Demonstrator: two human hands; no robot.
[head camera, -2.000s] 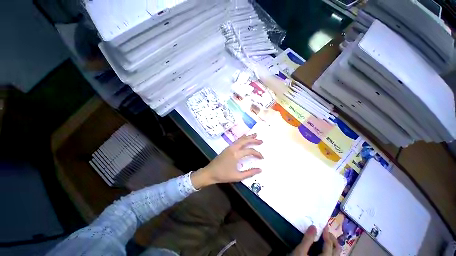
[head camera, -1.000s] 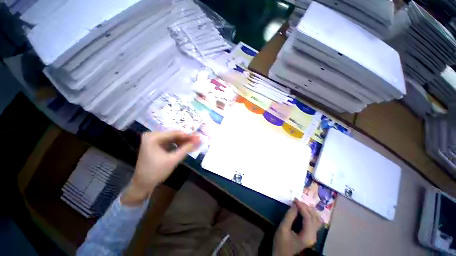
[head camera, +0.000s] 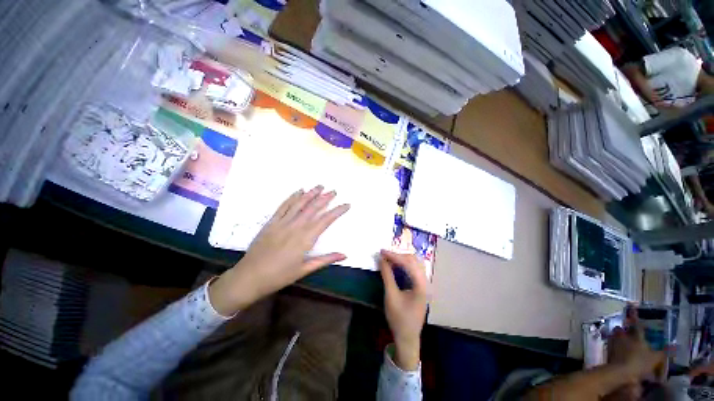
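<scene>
A flat white housing panel (head camera: 313, 180) lies on the colourful poster in front of me, very bright under the light. My left hand (head camera: 286, 243) rests flat on its lower near part, fingers spread. My right hand (head camera: 405, 290) is at the panel's near right corner, thumb and index finger pinched together there. Whether a small part is between those fingertips cannot be told. A clear pack of small white parts (head camera: 125, 153) lies to the left, and a second pack with a red patch (head camera: 223, 84) lies behind it.
A second white panel (head camera: 462, 200) lies to the right. Tall panel stacks (head camera: 423, 47) stand behind and at far left. White strips (head camera: 313, 72) lie at the mat's back. Framed screen units (head camera: 591, 254) are stacked right. Slabs (head camera: 43, 305) stand low left. Another person's arm (head camera: 583, 376) shows lower right.
The view has swung to the right. My left hand, raised with fingers curled a second ago, is now flat on the panel. My right hand remains at the panel's near right corner.
</scene>
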